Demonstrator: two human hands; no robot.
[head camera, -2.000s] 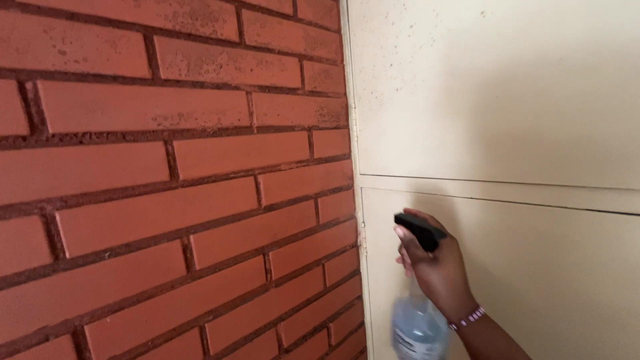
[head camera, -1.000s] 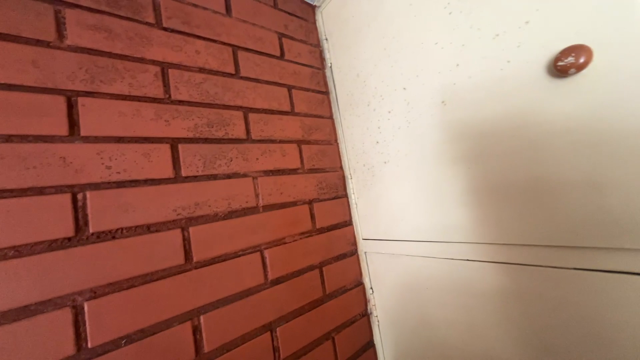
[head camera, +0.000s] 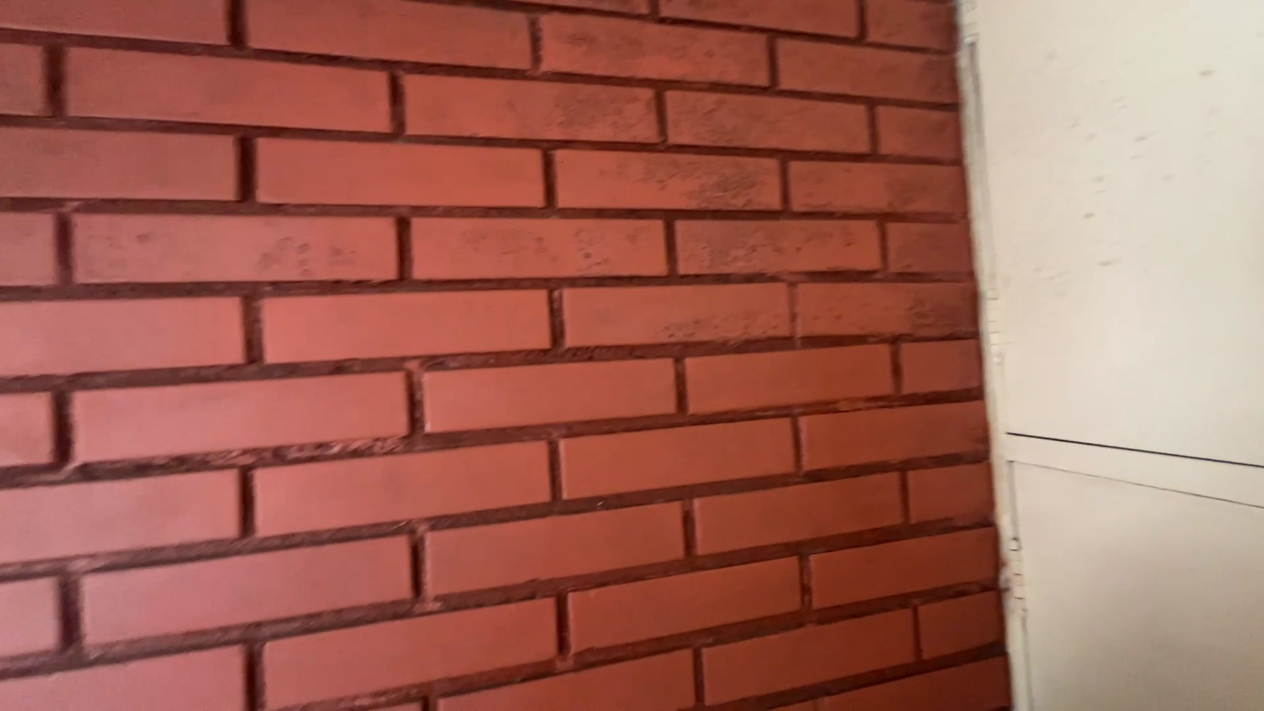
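Neither my left hand nor my right hand shows in the head view now, so what they hold is hidden. A red brick wall fills most of the view, with dark, rough stains over several bricks in its upper right part. Cream cabinet doors stand at the right edge, one above the other, and small dark specks dot the upper door.
The brick wall meets the cream door frame in an upright corner at the right. A narrow rail runs between the upper and lower doors.
Two seconds ago my right hand held a spray bottle with a black top before the lower door; both are out of view now. The view has turned left, and the brown knob has left it.
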